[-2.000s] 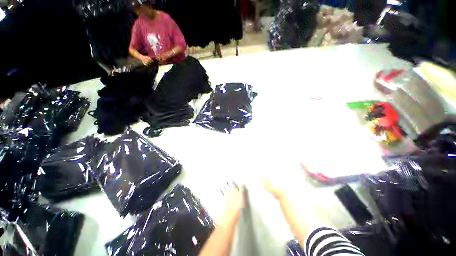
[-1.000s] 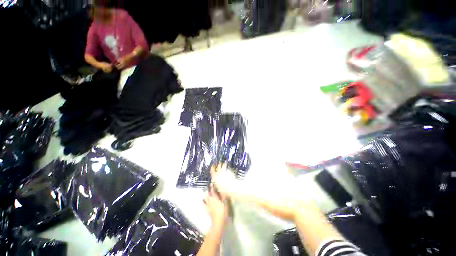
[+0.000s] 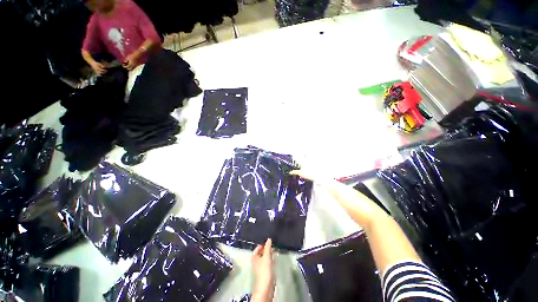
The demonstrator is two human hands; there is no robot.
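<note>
A bagged garment pack (image 3: 256,197), black under shiny clear film, lies in front of me on the white table (image 3: 295,88). My left hand (image 3: 263,262) is at its near edge, fingers up against the film. My right hand (image 3: 321,184) is at its upper right edge, fingertips touching the film; whether they grip is unclear. A single bagged garment (image 3: 223,112) lies beyond it. Another bagged garment (image 3: 342,268) lies at the near right, beside my right forearm.
Stacks of bagged garments (image 3: 121,206) stand at left, more (image 3: 454,177) at right. A person in a pink top (image 3: 121,32) handles black unbagged garments (image 3: 153,100) across the table. A red and yellow cluster (image 3: 405,106) and grey sheets (image 3: 442,76) lie at far right.
The view has shifted. The pack under my hands sits apart from the single bagged garment, where they overlapped before. My hands have parted to its near and right edges.
</note>
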